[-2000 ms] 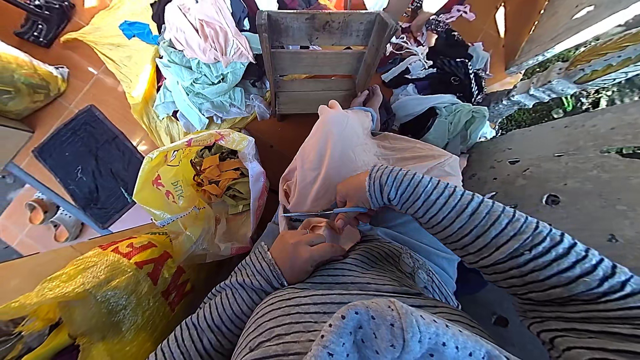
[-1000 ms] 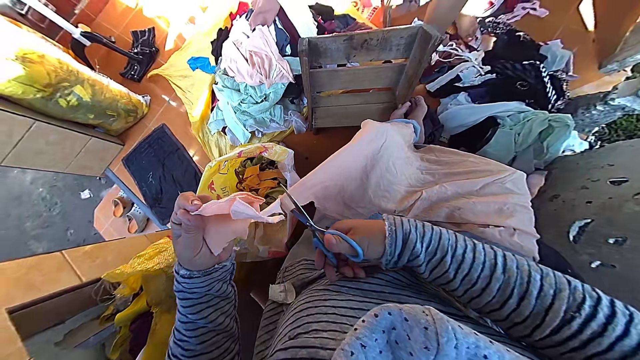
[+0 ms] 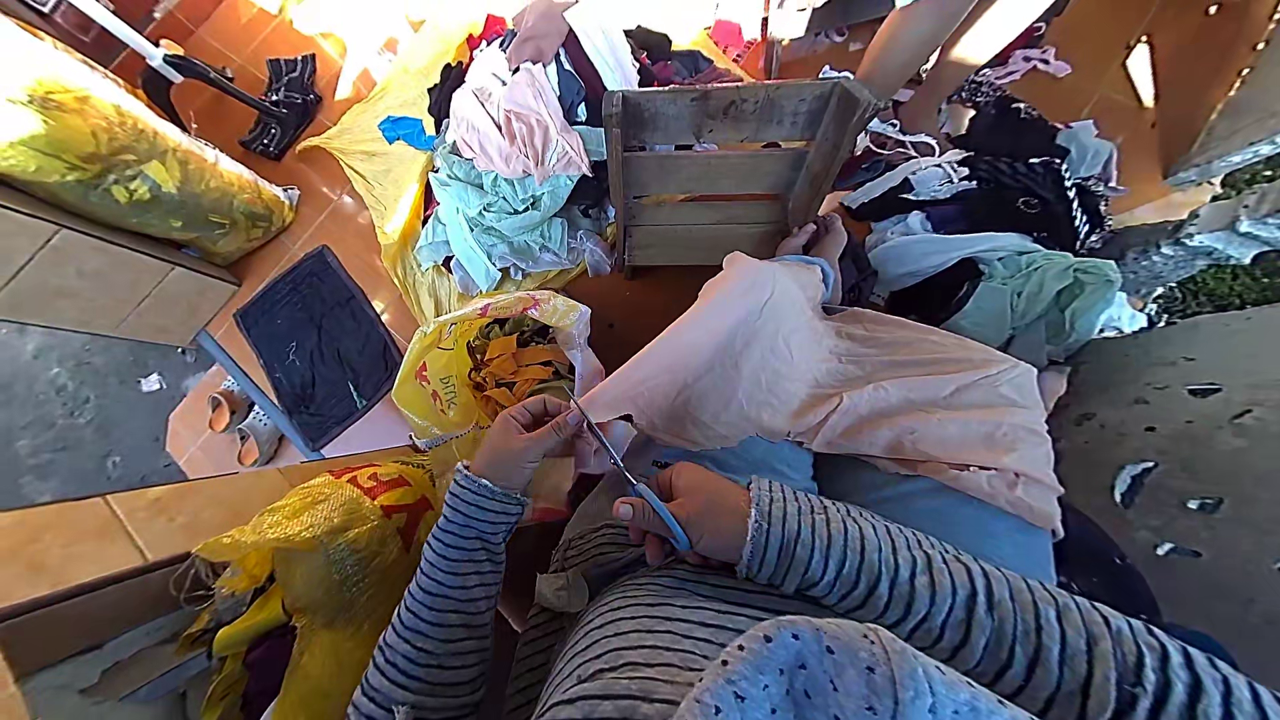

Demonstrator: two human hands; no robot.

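A large peach cloth (image 3: 780,370) lies over my lap and legs, drawn to a point at the left. My left hand (image 3: 525,440) pinches its edge between thumb and fingers, and a strip of the same fabric hangs just below. Blue-handled scissors (image 3: 625,470) are in my right hand (image 3: 690,515); their blades point up and left, reaching the cloth beside my left fingertips. Just beyond my left hand stands a yellow plastic bag (image 3: 430,385) holding orange and dark fabric strips (image 3: 515,370).
Ahead is a wooden crate (image 3: 715,175), with heaps of clothing (image 3: 510,200) to its left and dark and pale garments (image 3: 1020,210) to its right. A yellow woven sack (image 3: 330,580) sits at lower left. Further off are a filled sack (image 3: 140,150), a black mat (image 3: 320,345) and clogs (image 3: 245,430).
My left hand, which held up a loose peach piece one second ago, has come right to the cloth's edge by the scissors. The view has swung since two seconds ago.
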